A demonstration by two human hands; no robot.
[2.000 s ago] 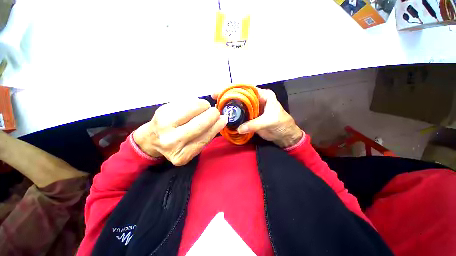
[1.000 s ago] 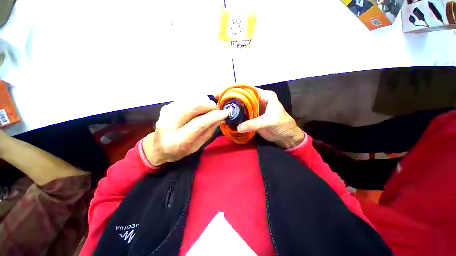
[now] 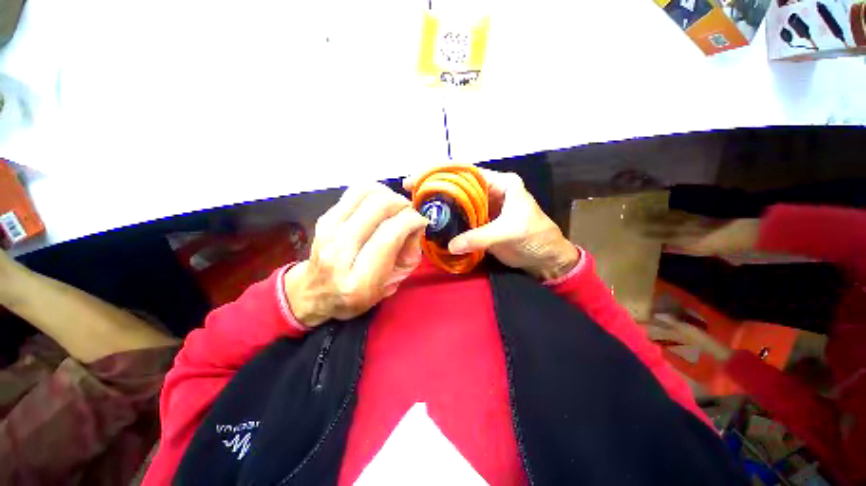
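An orange cord coil [image 3: 454, 180] is held over my lap, just in front of the table edge. A round black end fitting [image 3: 443, 218] with a pale, shiny centre faces up inside the coil. My right hand [image 3: 516, 228] grips the coil from its right side, with the thumb on the fitting. My left hand [image 3: 361, 252] has its fingertips together at the left side of the fitting's pale centre. Whether something small is pinched in them cannot be told. A yellow-orange QR card [image 3: 456, 47] lies on the table beyond the coil.
The white table [image 3: 237, 104] has a dark seam. Retail cartons lie at the far right [image 3: 717, 24], [image 3: 818, 28]. An orange carton [image 3: 17, 204] is at the left edge. A person's arm [image 3: 76, 304] is at left. A red-sleeved person [image 3: 798, 237] at right has blurred hands near brown cardboard [image 3: 617, 247].
My left hand's fingers have curled and drawn back slightly from the fitting's centre. The coil stays in my right hand. At right, the neighbour's arms and a piece of brown cardboard have come into view.
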